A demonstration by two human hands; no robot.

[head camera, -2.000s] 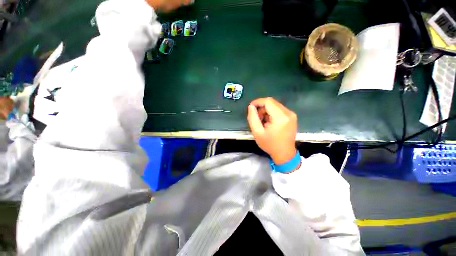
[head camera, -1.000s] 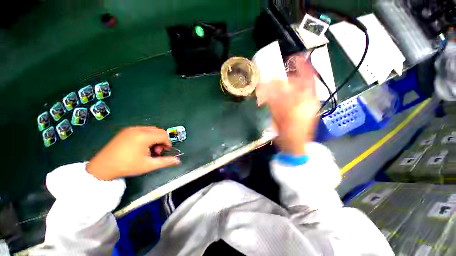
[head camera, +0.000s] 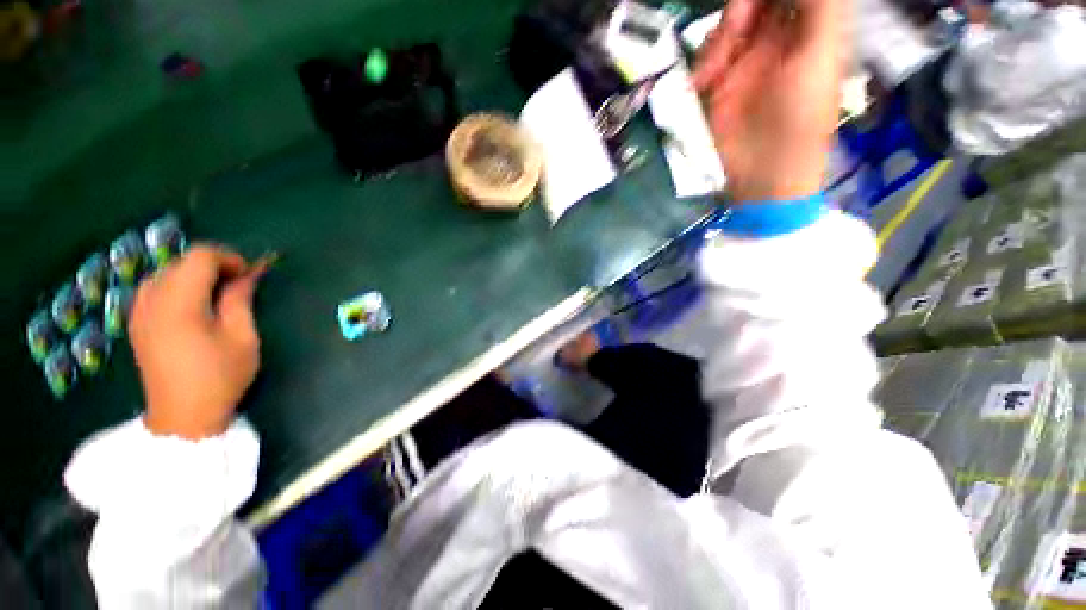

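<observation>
A single small circuit board (head camera: 363, 316) with a pale blue-white rim and a yellow patch lies on the dark green mat. My left hand (head camera: 197, 340) is left of it, fingers closed on thin brownish tweezers (head camera: 266, 261), of which only a short tip shows. Several more circuit boards (head camera: 92, 277) stand in rows beside and partly behind my left hand. My right hand (head camera: 774, 113), with a blue wrist strap (head camera: 774, 216), is raised at the upper right. Its fingers are blurred and partly cut off by the top edge, so its grip is unclear.
A round tan-rimmed pot (head camera: 494, 162) stands beyond the single board, beside a black box with a green light (head camera: 387, 113). White paper (head camera: 569, 149) and cords lie right of the pot. The bench edge (head camera: 441, 399) runs diagonally. Wrapped cartons (head camera: 1000, 399) stand at right.
The view has turned to the right. My left hand has moved from beside the single board towards the rows at left. My right hand has moved up and right to the picture's top edge.
</observation>
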